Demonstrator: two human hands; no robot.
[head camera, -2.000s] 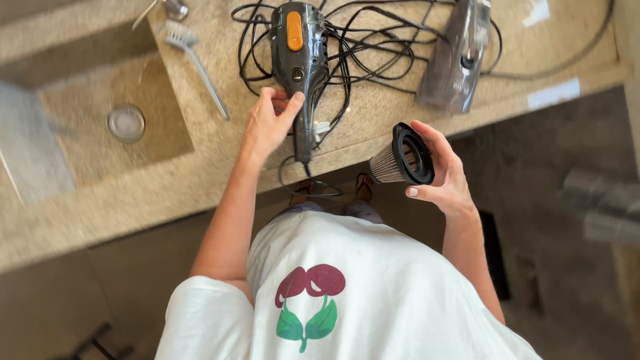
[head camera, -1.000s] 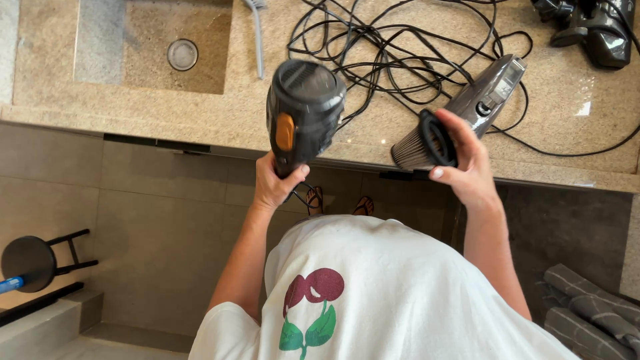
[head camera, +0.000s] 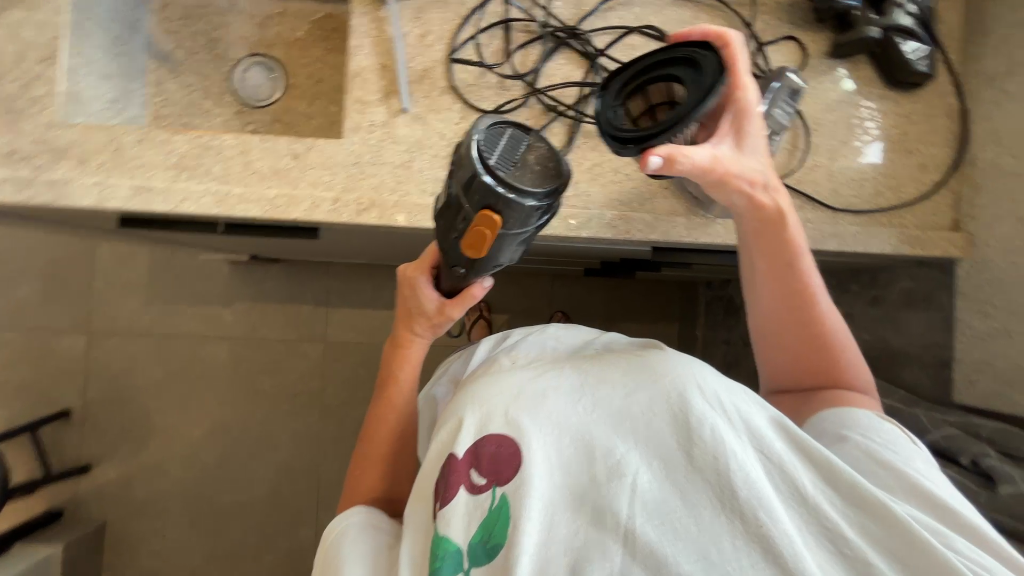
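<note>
My left hand (head camera: 436, 300) grips the handle of a dark handheld vacuum cleaner body (head camera: 504, 200) with an orange button, its round open front end tilted up towards me. In my right hand (head camera: 732, 136) is a vacuum filter with a black rubber rim (head camera: 612, 120), the rim's opening facing me. The filter is up and to the right of the vacuum body, apart from it. Behind my right wrist, a clear grey plastic dust container (head camera: 780, 100) lies on the counter, partly hidden.
A tangled black cord (head camera: 536, 56) lies on the stone counter (head camera: 320, 180). A sink with a round drain (head camera: 258, 80) is at the upper left, a brush handle (head camera: 399, 56) beside it. A black appliance (head camera: 900, 40) stands at the back right. A stool (head camera: 40, 456) is on the floor.
My left hand has lifted the vacuum body off the counter and turned its front end up towards me. My right hand has raised the filter and turned its rim to face me.
</note>
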